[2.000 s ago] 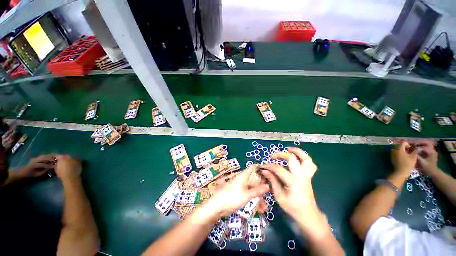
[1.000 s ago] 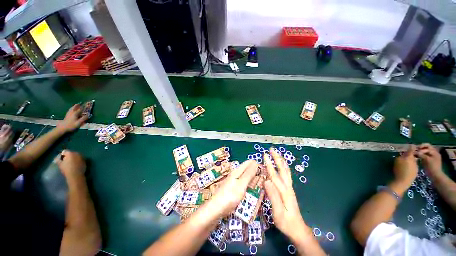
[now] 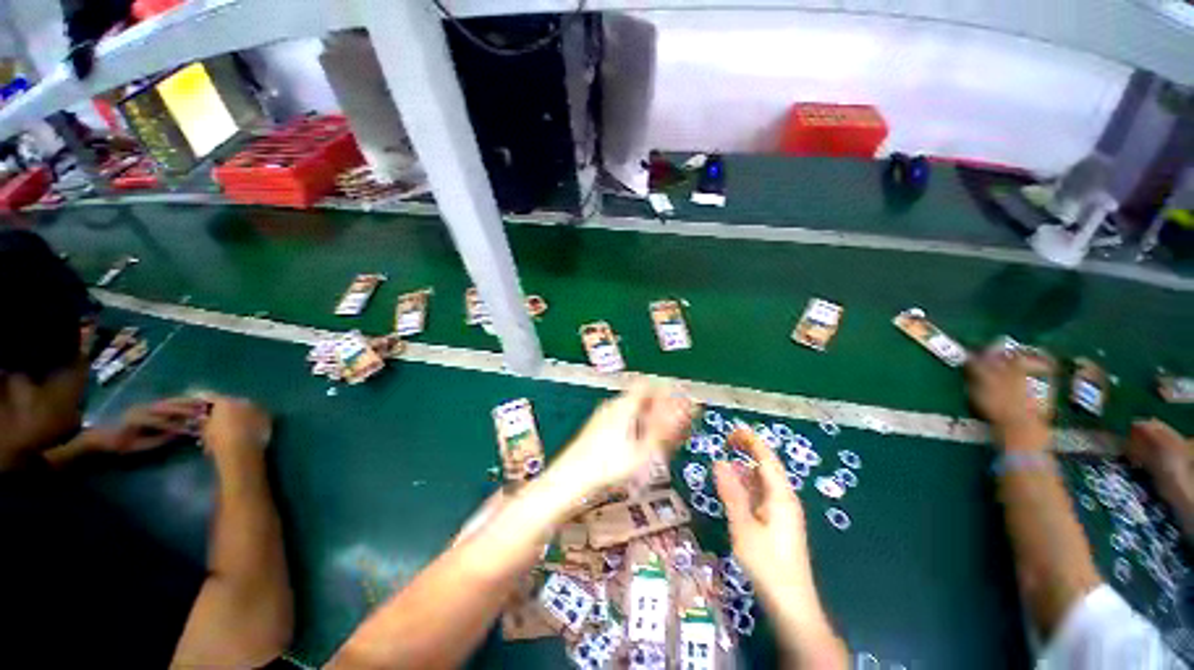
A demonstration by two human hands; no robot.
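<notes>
My left hand (image 3: pixel 631 435) is blurred above the back of the board pile, near the pale rail; whether it holds anything is unclear. My right hand (image 3: pixel 770 524) is to its right, fingertips bent over the scattered pale rings (image 3: pixel 801 453); a ring may be between the fingertips. Tan circuit boards with white patches and dark dots lie in a heap (image 3: pixel 647 605) below and between my hands, partly hidden by my left forearm. One board (image 3: pixel 517 439) lies at the heap's upper left. Another board (image 3: pixel 602 347) lies on the belt just past the rail, near my left hand.
Green conveyor (image 3: pixel 746 268) with spaced boards runs beyond the pale rail (image 3: pixel 877 415). A grey post (image 3: pixel 461 170) stands at the rail. A small board pile (image 3: pixel 351 356) lies left. Neighbours' arms are at both sides; the right neighbour's hand (image 3: pixel 1006 393) reaches over the belt.
My hands have parted: the left moved up toward the rail, the right stays over the rings. A board now lies on the belt near my left hand. The view shifted; the right neighbour reached forward.
</notes>
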